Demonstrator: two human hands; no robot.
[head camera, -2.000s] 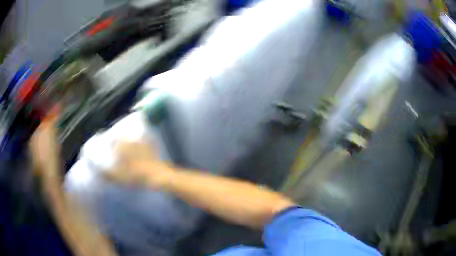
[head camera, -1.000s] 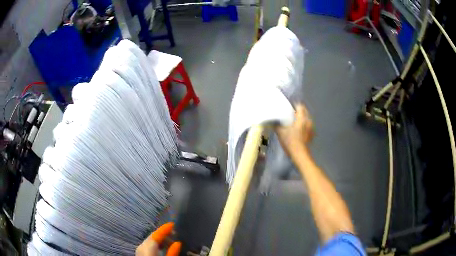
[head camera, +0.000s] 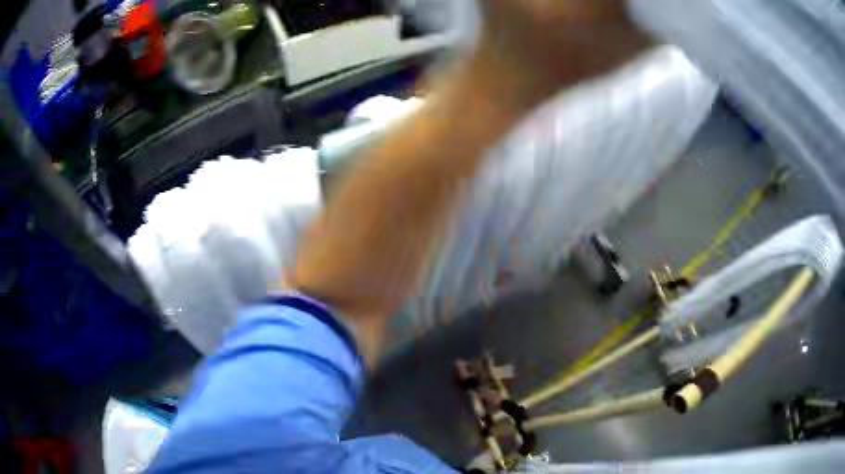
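Observation:
A blurred forearm in a blue sleeve rises from the lower left across the picture; it looks like my left arm. My left hand is smeared and partly cut off by the top edge, so its fingers do not show. A blurred sweep of white cables runs beside it at the upper right; whether the hand holds them cannot be told. Behind the arm, long rows of white cable bundles hang on a greenish-grey rail, part of which the arm hides. I cannot make out my right hand.
At the right, a cream pipe rack carries a looped white bundle; its base and casters stand on the grey floor by a yellow line. A dark bench with an orange-red item lies upper left.
The view has swung round; the cream rack now shows lower right. The right hand on its bundle and the orange-tipped fingers no longer show. A blue-sleeved arm now crosses the middle.

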